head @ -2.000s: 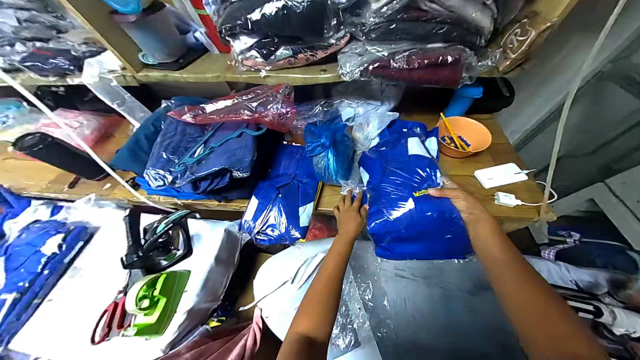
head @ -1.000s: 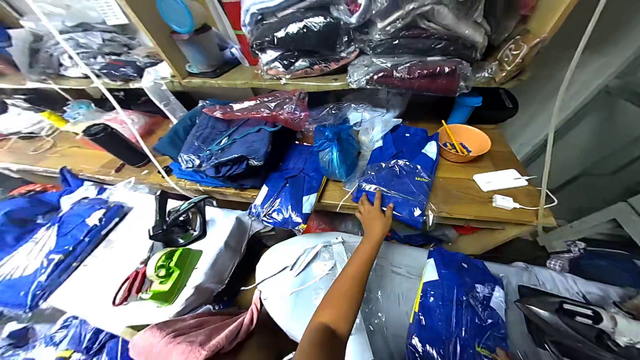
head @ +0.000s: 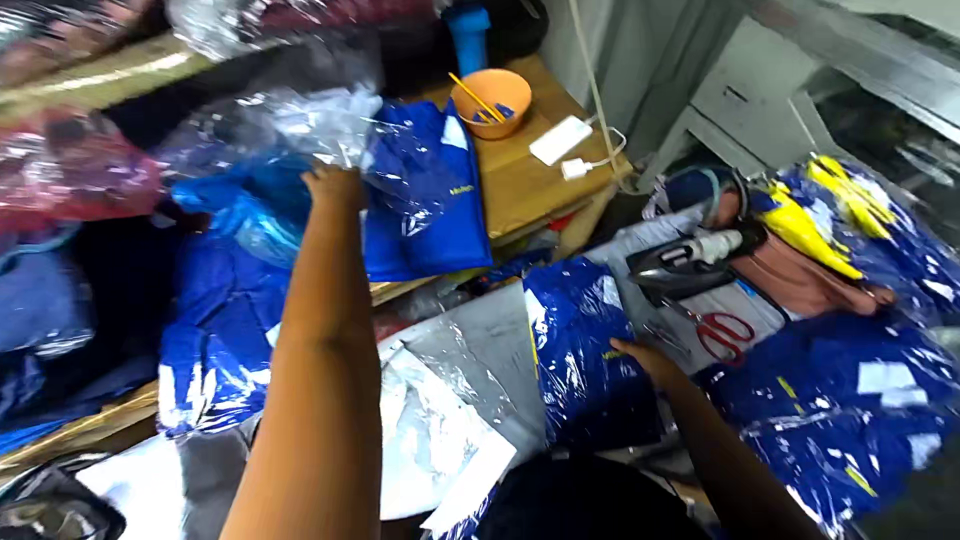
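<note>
My left hand (head: 335,186) reaches over the wooden table to crumpled clear plastic (head: 330,124), between a blue plastic bag (head: 262,221) and a folded blue garment (head: 427,210); its fingers are partly hidden. Lower right, my right hand (head: 649,361) rests its fingers on the edge of another folded blue garment in clear plastic (head: 581,322), which lies on the grey surface; whether it grips is unclear. A bagged blue garment (head: 221,315) lies left of my left forearm. Clear film and a white sheet (head: 469,457) lie between my arms.
An orange bowl (head: 492,94) with a yellow pencil stands beside a white adapter (head: 561,140) and cable. A clothes iron (head: 675,266) and red-handled scissors (head: 721,334) sit at right, near bagged blue garments (head: 832,390). A blue bottle (head: 469,41) stands behind the bowl.
The view has swung right. My left hand has moved from the front edge of the folded garment to the crumpled plastic beside it. My right hand now shows at the bagged garment lower right.
</note>
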